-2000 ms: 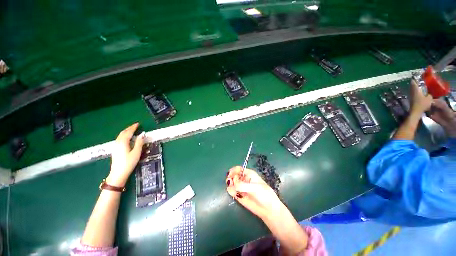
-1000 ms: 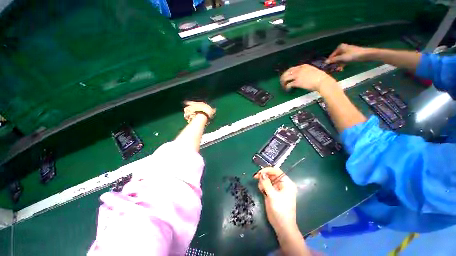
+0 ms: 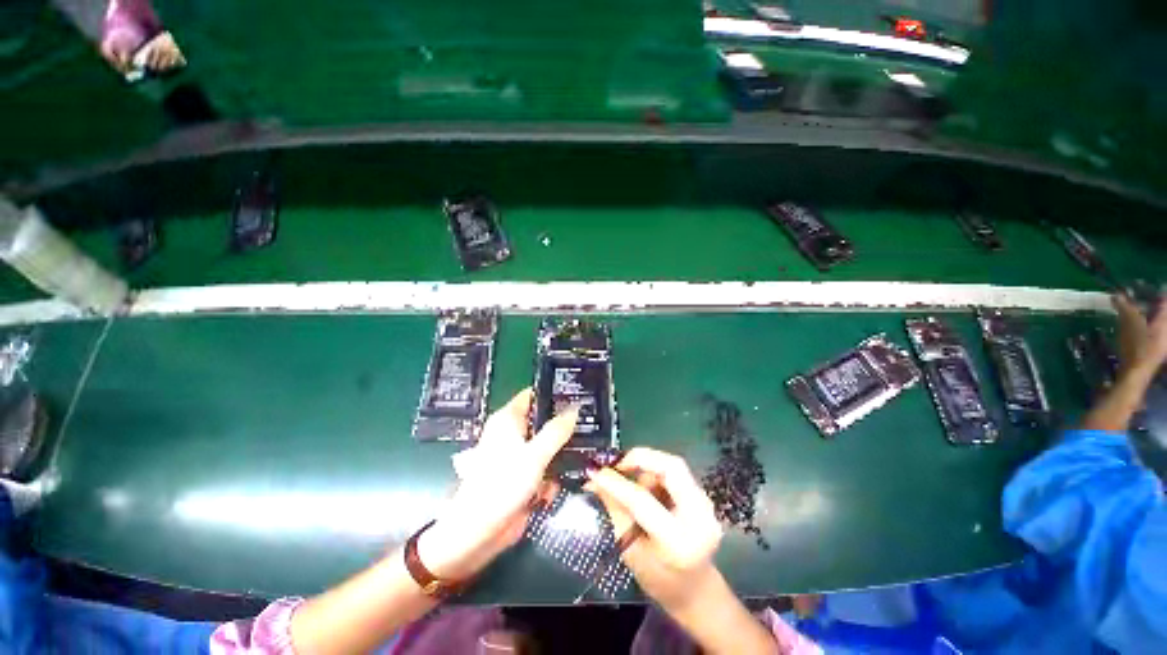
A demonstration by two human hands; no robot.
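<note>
A phone unit lies in front of me, battery up, main board end toward the white rail. My left hand grips its lower left side, thumb over the battery. My right hand has its fingertips pinched at the phone's lower right end; what is between them is hidden. A thin dark line, seemingly the tweezers, comes out below the right hand. The dotted sheet lies under and between my hands at the bench edge. Small black parts lie in a loose pile to the right.
Another phone unit lies just left. Several more lie on the bench at right, the nearest tilted. A white rail separates the conveyor, carrying phones. A neighbour's blue sleeve is at right, another at lower left.
My left hand has come back from over the conveyor and now grips a phone unit. My right hand has moved left of the black pile to that phone. The view has swung left.
</note>
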